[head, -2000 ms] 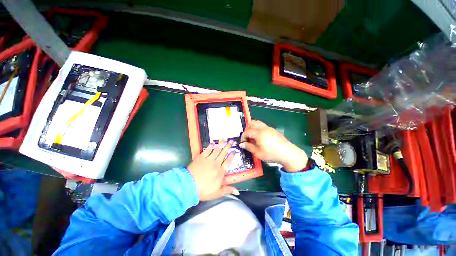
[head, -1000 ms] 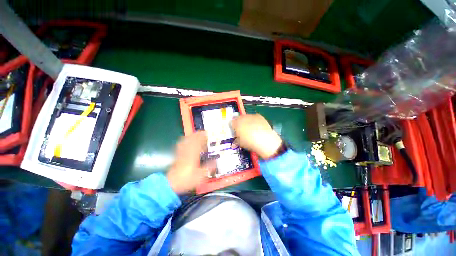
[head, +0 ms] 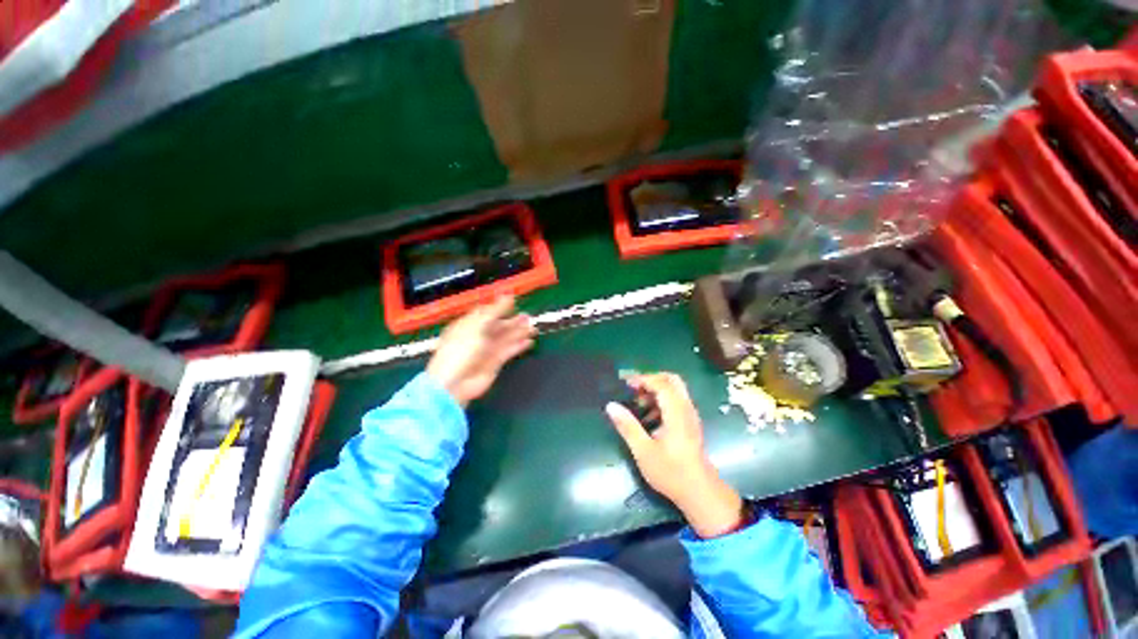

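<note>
A red-orange foam tray (head: pixel 394 290) with an opened black tablet unit (head: pixel 464 265) lies on the raised green back area, beyond my hands. My left hand (head: pixel 481 351) is just in front of its near edge, fingers apart and empty, not touching it. My right hand (head: pixel 671 447) is over the green bench to the right, palm partly turned up, with thumb and forefinger apart. A small dark patch shows between its fingers; I cannot tell whether it is a held part or shadow.
A white tray (head: pixel 150 514) with a tablet unit stands at left, near more red trays. Another red tray (head: pixel 620 225) lies at the back. At right are the iron stand (head: pixel 921 347), round tin (head: pixel 826 363), pale yellow bits (head: pixel 764 407), a hanging clear plastic bag (head: pixel 861 137) and stacked red trays (head: pixel 1017 268).
The worked tray has gone from the bench in front of me to the raised back area. My left hand has moved forward and opened; my right hand is lower and off the tablet. The view has turned.
</note>
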